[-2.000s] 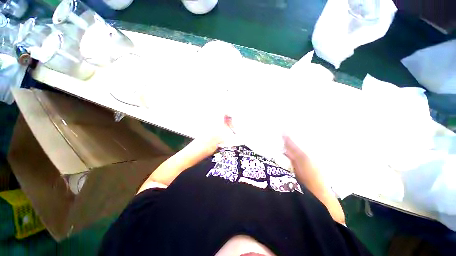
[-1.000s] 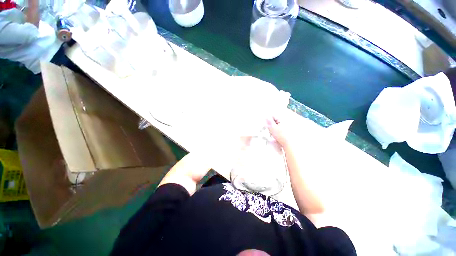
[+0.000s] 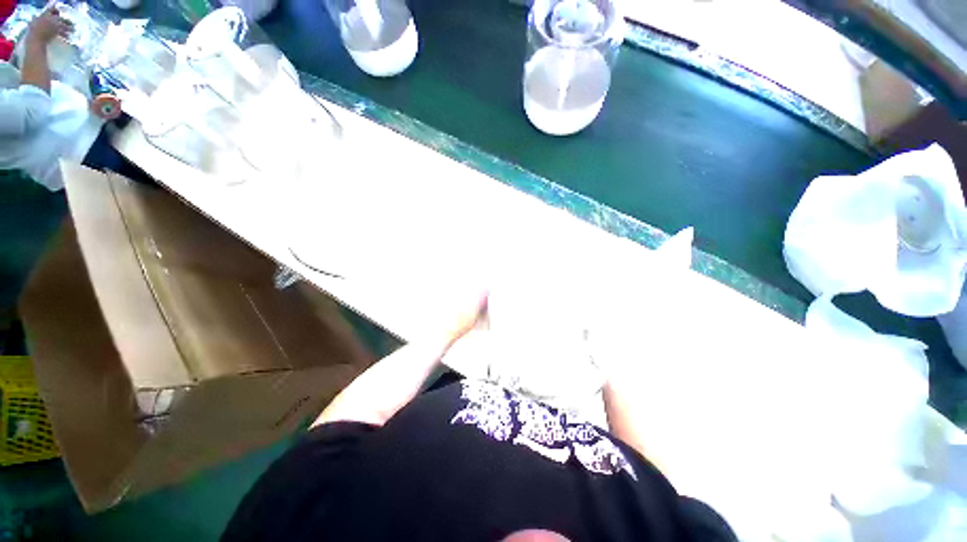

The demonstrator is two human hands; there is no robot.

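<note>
A pale clear-and-white unit (image 3: 535, 381) is between my hands at the bench's near edge, against my shirt. Only its faint rim and lower outline show through the glare. Whether a bag covers it cannot be told. My left hand (image 3: 473, 315) is at its left side and my right hand (image 3: 597, 371) at its right side, both holding it. The fingers are largely washed out. The long bench (image 3: 392, 196) is overexposed, and a white bag corner (image 3: 677, 249) stands up at its far edge.
Two units, one left (image 3: 380, 42) and one right (image 3: 567, 90), and a white bagged unit (image 3: 875, 233) are on the green conveyor. Clear units (image 3: 239, 101) crowd the bench's left end near another person's hand (image 3: 45, 34). White bags (image 3: 869, 397) lie right. An open carton (image 3: 201, 307) and yellow crate (image 3: 27, 413) are left.
The unit was first lost in glare, then its clear rim showed, and now it is faint again. My right hand has come down from its upper part to its side; my left hand shows again.
</note>
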